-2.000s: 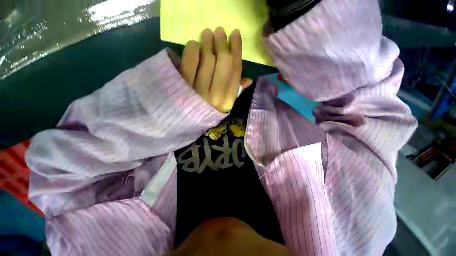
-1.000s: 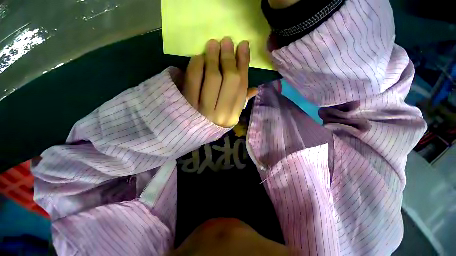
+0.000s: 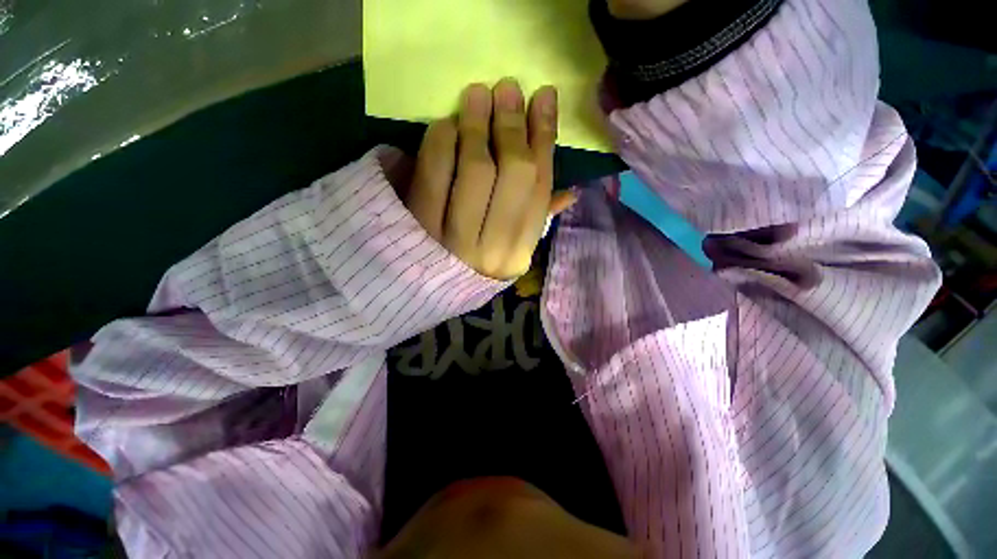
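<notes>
A yellow paper sheet [image 3: 470, 44] lies at the top centre, its far part cut off by the frame; no marks show on it. My left hand [image 3: 492, 180] lies palm down, fingertips on the paper's near edge. A small white piece, seemingly a marker cap [image 3: 549, 224], shows between its thumb and palm. My right hand [image 3: 645, 7] is cut off by the top edge; only skin at the wrist shows above a wide black cuff. Its fingers and anything they hold are out of view.
Glossy clear film [image 3: 164, 82] with glare lies at the upper left on the dark green bench [image 3: 273, 131]. A red tray [image 3: 49, 404] is at the lower left. A light blue strip [image 3: 664, 218] shows beneath my right sleeve.
Since two seconds ago, the paper and both arms have shifted slightly right in the picture, and more of the black cuff and right wrist shows. My left hand keeps its pose on the paper.
</notes>
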